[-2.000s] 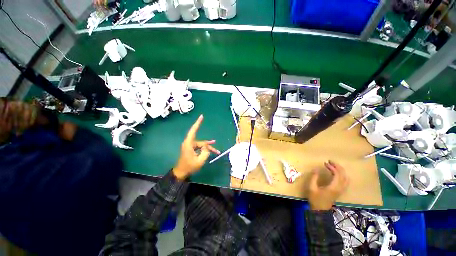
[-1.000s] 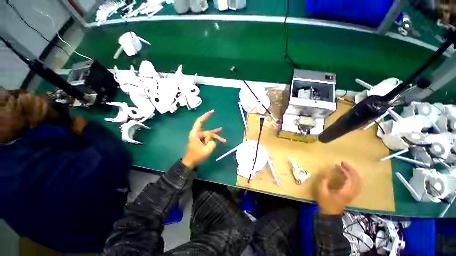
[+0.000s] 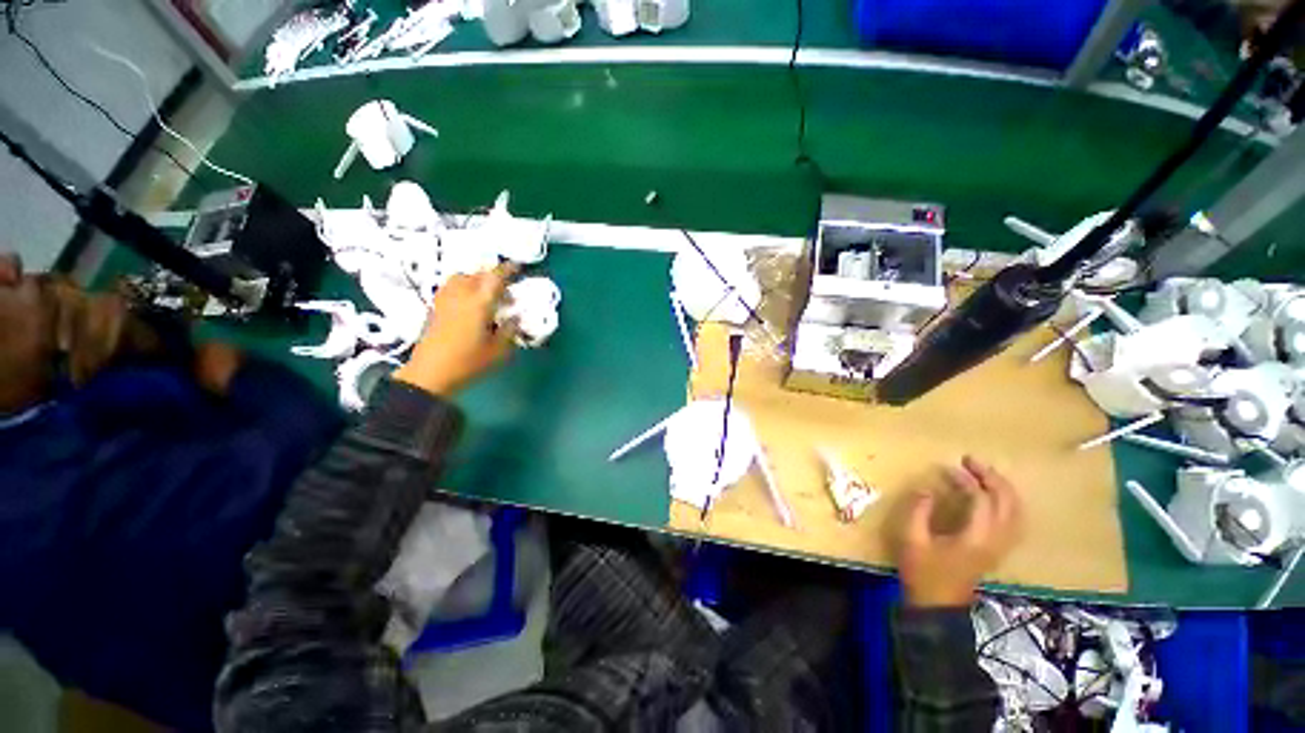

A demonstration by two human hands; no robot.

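Observation:
My left hand [image 3: 461,332] is at the right side of the pile of white curved shells [image 3: 415,255], with its fingers at a rounded white shell [image 3: 534,311]; whether it grips the shell is unclear. My right hand [image 3: 962,527] is over the tan mat [image 3: 1002,430] near its front edge, fingers curved apart and empty. A white camera body [image 3: 707,447] with two thin arms lies on the mat's left edge, a black cable lead [image 3: 726,415] across it. A small white part [image 3: 849,491] lies on the mat between the body and my right hand.
A black electric screwdriver [image 3: 973,332] hangs slanted beside the grey screw feeder [image 3: 876,265]. Another white body [image 3: 713,281] lies behind the mat's left part. White camera units [image 3: 1216,387] are heaped at right. A parts bin [image 3: 1202,666] is below the bench. A person in dark blue [image 3: 158,530] sits at left.
My left hand has moved left and back, from the green bench beside the camera body to the shell pile. My right hand has stayed nearly in place over the mat.

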